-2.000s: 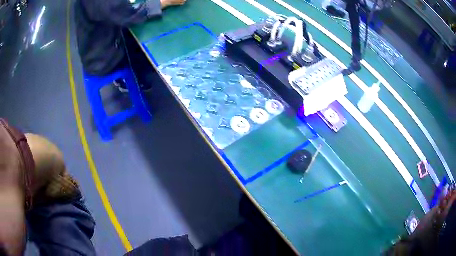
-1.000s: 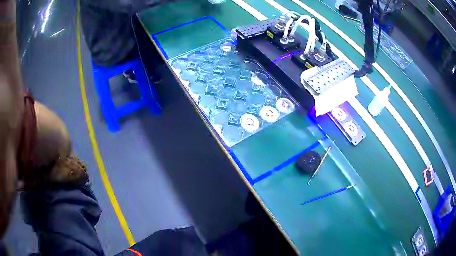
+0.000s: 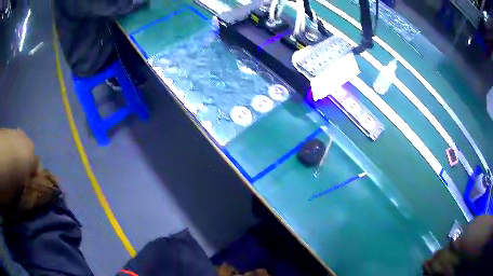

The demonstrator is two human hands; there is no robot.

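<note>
A silver carrier plate [image 3: 373, 131] with white round parts lies partly out from under the violet-lit unit [image 3: 265, 48]. A clear blister tray [image 3: 202, 81] holds three white rings at its near end. My left hand [image 3: 15, 153] is at the left edge, cut off and blurred; its fingers cannot be made out. My right hand [image 3: 478, 237] is at the lower right edge, cut off and blurred, beside a small silvery piece [image 3: 455, 230] that may be a plate's end. What either hand holds is hidden.
A black round disc [image 3: 312, 152], a thin pick [image 3: 324, 156] and a blue stick [image 3: 338, 187] lie on the green bench. A squeeze bottle [image 3: 385, 78], red-pink frame [image 3: 452, 157] and blue bin [image 3: 477, 191] are beyond. A person [image 3: 86, 38] is by a blue stool [image 3: 102, 102].
The view has shifted. The carrier plate has come further out from under the white shield. My right hand has come into view at the lower right.
</note>
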